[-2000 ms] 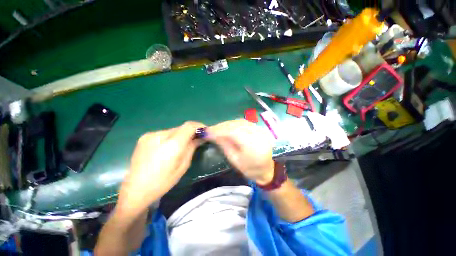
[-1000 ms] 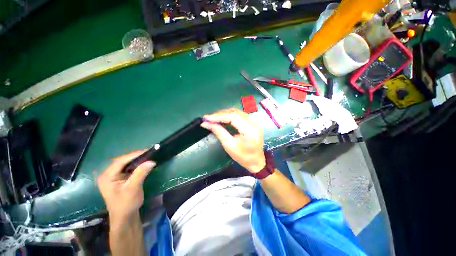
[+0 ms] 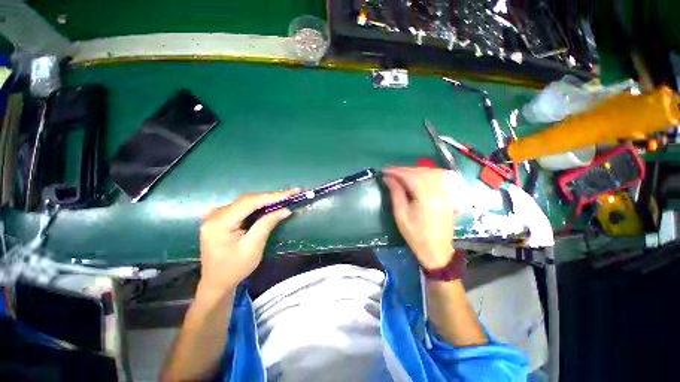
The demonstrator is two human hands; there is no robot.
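Note:
A thin black smartphone part (image 3: 335, 185) is seen nearly edge-on above the green mat, tilted up to the right. My left hand (image 3: 242, 235) grips its left end between thumb and fingers. My right hand (image 3: 423, 213) is just past its right end, fingers bent and close together; whether the fingertips touch the part or hold something small cannot be told. A glossy black screen or phone (image 3: 164, 145) lies on the mat at left.
Tweezers (image 3: 440, 142), a red-handled tool (image 3: 477, 157) and red pads lie right of centre. An orange screwdriver-like tool (image 3: 596, 125) and red-edged multimeter (image 3: 602, 179) are at right. A parts tray (image 3: 447, 56) and clear dish (image 3: 308, 41) stand behind; black frames (image 3: 78, 142) lie far left.
The part has turned from showing its dark face to nearly edge-on. My right hand has moved off its right end to beside it. The camera view has shifted.

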